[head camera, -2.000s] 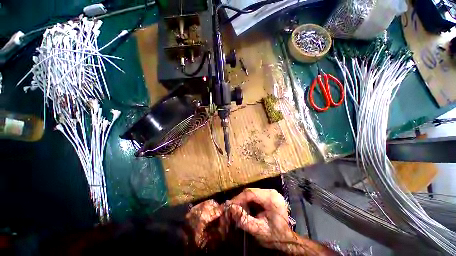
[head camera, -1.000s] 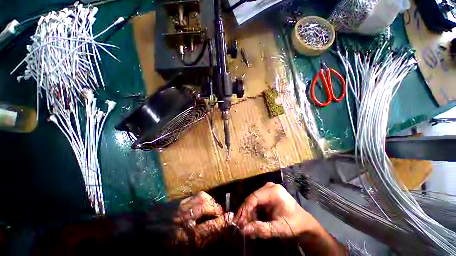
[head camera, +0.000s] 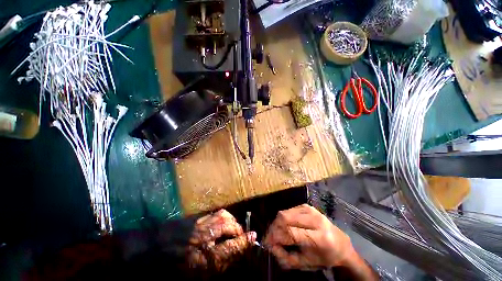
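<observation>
Both bare hands are just below the cardboard's front edge. My left hand (head camera: 220, 239) has its fingers closed around a small part; a narrow pale greenish piece (head camera: 247, 220) stands up from its fingertips. My right hand (head camera: 305, 239) is close on the right, its fingertips pinched together near a tiny silvery bit (head camera: 261, 245) between the hands. What the right fingers hold is too small and dark to tell. The soldering iron (head camera: 250, 144) points down above the hands, its tip apart from them.
A black reel (head camera: 173, 122) stands left of the iron, a yellow-brown sponge (head camera: 300, 112) right of it. Finished leads (head camera: 74, 60) lie at left. Red-handled scissors (head camera: 358, 97), a round tub (head camera: 326, 45) of metal parts and a white cable bundle (head camera: 410, 118) are at right.
The hands were together two seconds ago and have since moved slightly apart. The pale piece now shows above my left fingers. The view has shifted a little.
</observation>
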